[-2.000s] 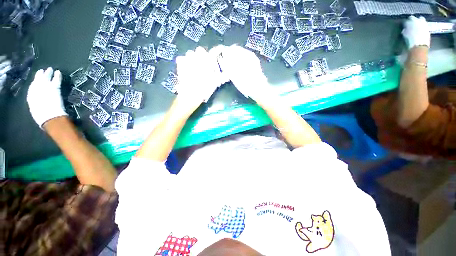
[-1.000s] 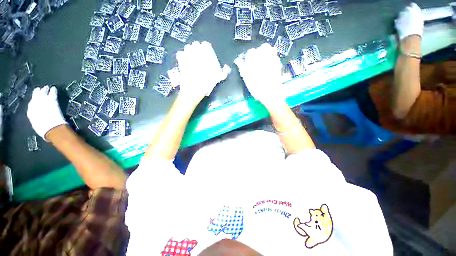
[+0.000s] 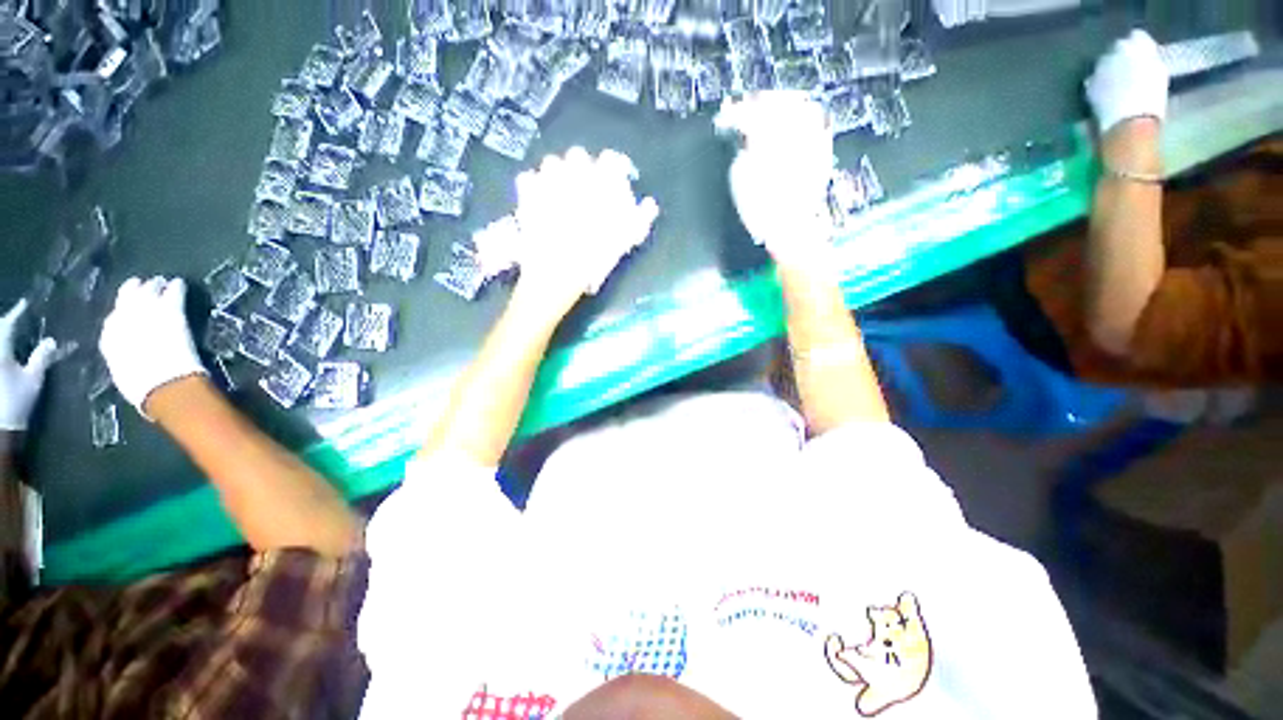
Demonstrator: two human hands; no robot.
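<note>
Many small silver slotted pieces (image 3: 331, 165) lie loose in a single layer on the dark table (image 3: 640, 169). My left hand (image 3: 577, 218), in a white glove, is over the table near its front edge. A pale ribbed row of joined pieces (image 3: 494, 246) sticks out on its left side, and the fingers are curled around it. My right hand (image 3: 782, 166), also gloved, reaches over the table at the right group of pieces, its fingertips among or above them. Glare hides its fingers, so I cannot tell whether it holds a piece.
A dense heap of pieces (image 3: 106, 63) is at the far left. Neighbouring workers' gloved hands (image 3: 152, 342) are at left and right; the right one is at a pale ribbed row (image 3: 1207, 54). The green table edge (image 3: 661, 338) runs across. A blue stool (image 3: 985, 373) stands below.
My right hand has moved right and away from my left hand, towards the loose pieces. My left hand stays near the same place with the row. Another gloved hand has come in at the left rim.
</note>
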